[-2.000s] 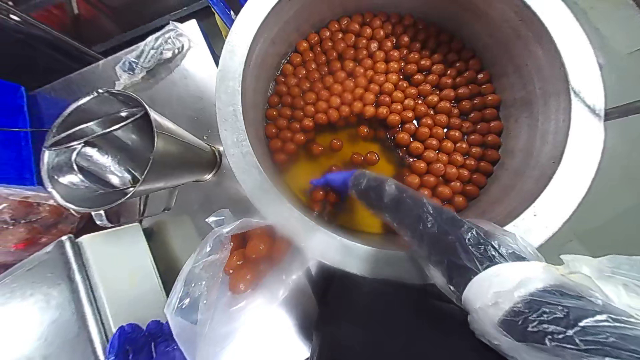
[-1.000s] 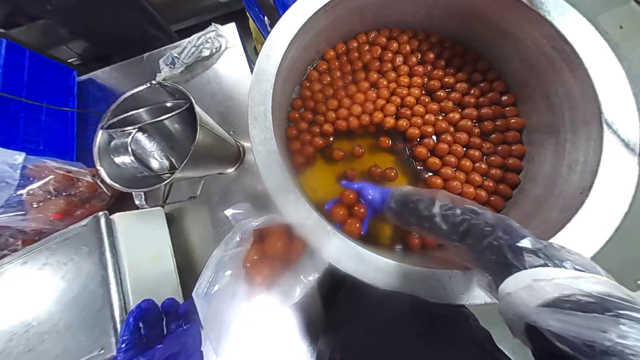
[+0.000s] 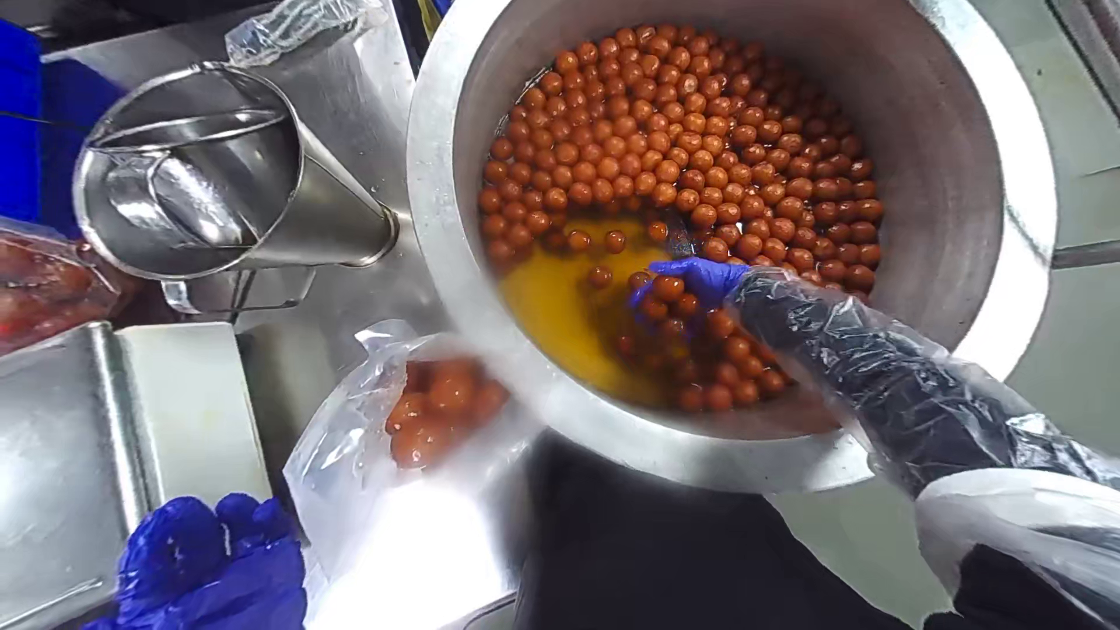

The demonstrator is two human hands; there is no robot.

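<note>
A large round metal pot (image 3: pixel 444 201) holds many brown gulab jamun balls (image 3: pixel 630 131) in yellow syrup (image 3: pixel 551 306). My right hand (image 3: pixel 700 280), in a blue glove with a clear plastic sleeve over the arm, is partly in the syrup, its fingers cupped around several balls. Below left of the pot, a clear plastic bag (image 3: pixel 337 455) contains more balls, blurred in part. My left hand (image 3: pixel 214 560), also blue-gloved, is at the lower left beside the bag, with its fingers bent; whether it grips anything is hidden.
A tall metal jug (image 3: pixel 337 210) with a handle lies on the steel table (image 3: pixel 367 114), left of the pot. Crumpled plastic (image 3: pixel 297 26) lies behind it. Toward the left edge are a filled plastic bag (image 3: pixel 48 284), a blue crate (image 3: pixel 17 122), a metal container (image 3: pixel 61 455) and a pale block (image 3: pixel 197 402).
My right hand has gathered several balls from the syrup into its cupped fingers. More of my left hand has come into view at the bottom left.
</note>
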